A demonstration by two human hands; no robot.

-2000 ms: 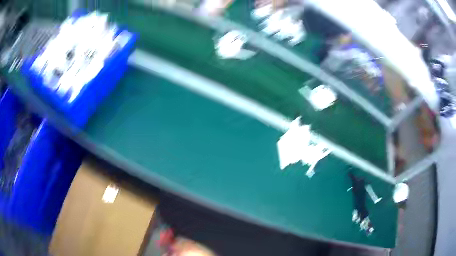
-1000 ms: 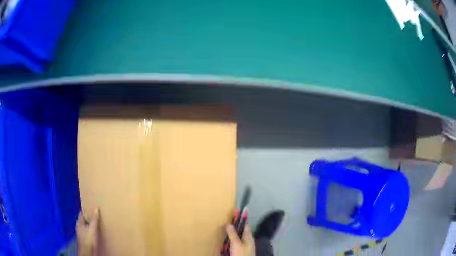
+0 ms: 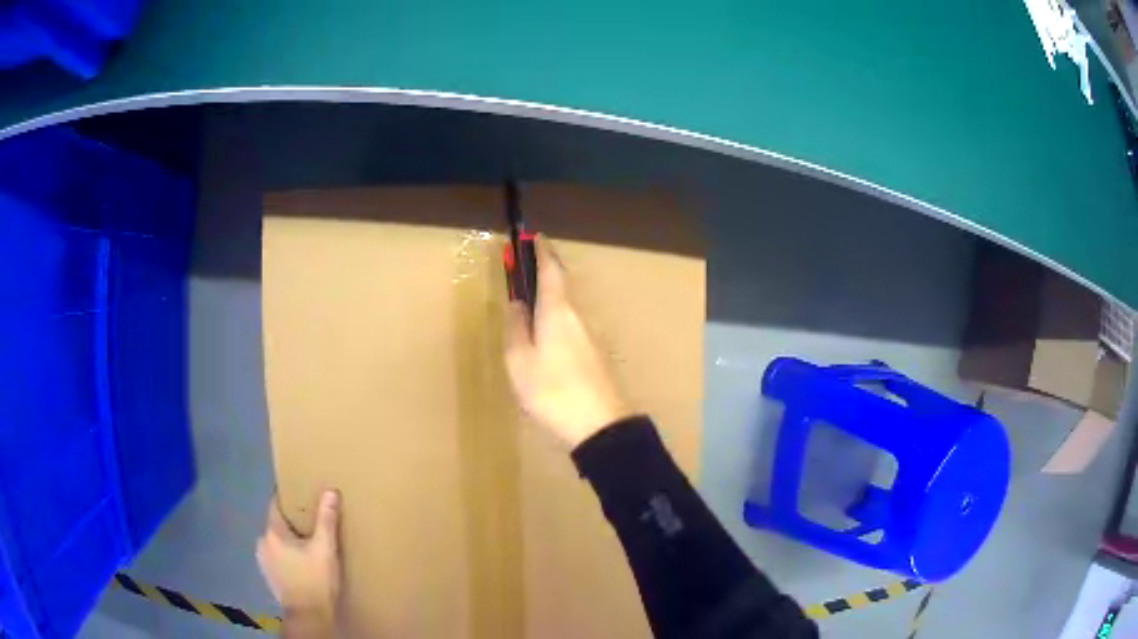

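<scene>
A large brown carton [image 3: 387, 375] stands on the floor, closed, with a shiny tan tape strip [image 3: 488, 499] along its middle seam. My right hand [image 3: 559, 362] is shut on a red and black utility knife [image 3: 524, 272] above the far end of the carton, just right of the tape. The dark blade points toward the bench. Whether the blade touches the carton is unclear. My left hand [image 3: 302, 562] rests at the carton's left edge, thumb on top and fingers partly hidden at the side; it holds no tool.
The green bench [image 3: 599, 63] with its pale edge crosses above the carton. Blue bins [image 3: 87, 362] stand at left. A blue stool [image 3: 886, 468] lies on its side at right. Other cardboard [image 3: 1067, 372] is at far right. White parts [image 3: 1061, 38] lie on the bench at upper right.
My right hand has moved with the knife from the carton's right edge to the far end of the taped seam. My left hand stays at the left edge. The view has shifted over the carton.
</scene>
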